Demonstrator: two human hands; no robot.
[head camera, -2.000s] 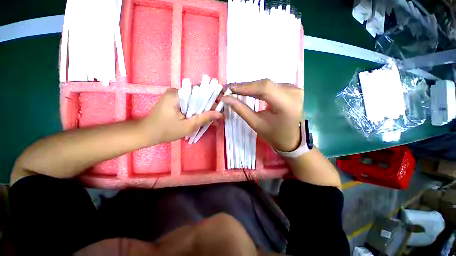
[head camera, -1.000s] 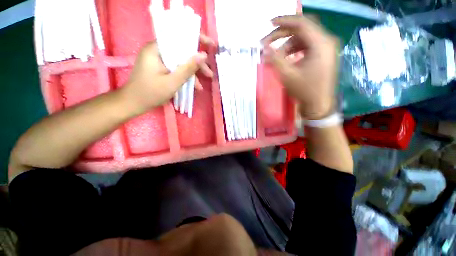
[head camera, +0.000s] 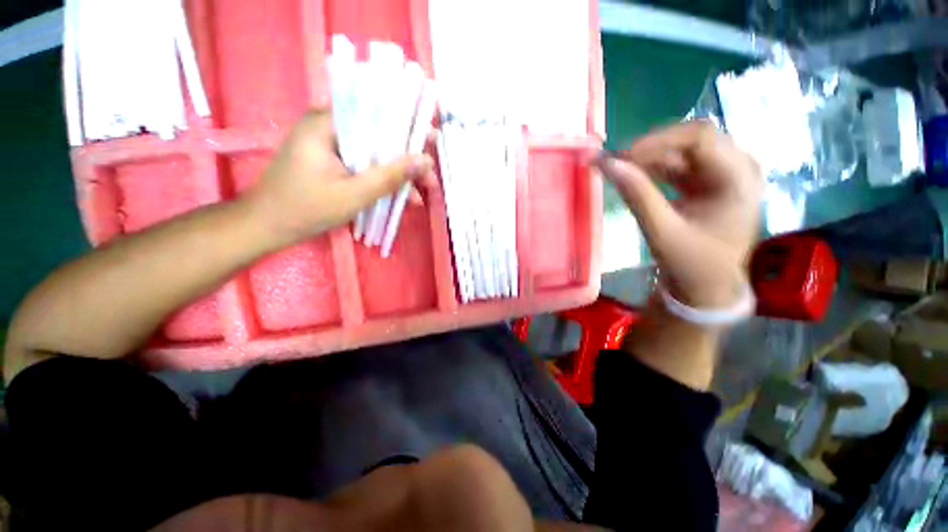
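My left hand is closed around a bunch of white sticks, held upright over the middle of the pink foam tray. My right hand is beyond the tray's right edge, thumb and fingertips pinched together. A tiny dark thing may be at the fingertips; it is too small to tell. White sticks lie side by side in a near compartment. A larger overexposed white block of sticks fills the far right compartment, and more sticks lie at the far left.
A clear plastic bag with a white stack lies on the green bench at right, beside a small white box. Red plastic stools and cartons stand on the floor at right. A white bagged item is lower right.
My right hand has moved from the bunch out to the right, past the tray edge. My left hand still holds the bunch. The tray appears shifted left and up in view.
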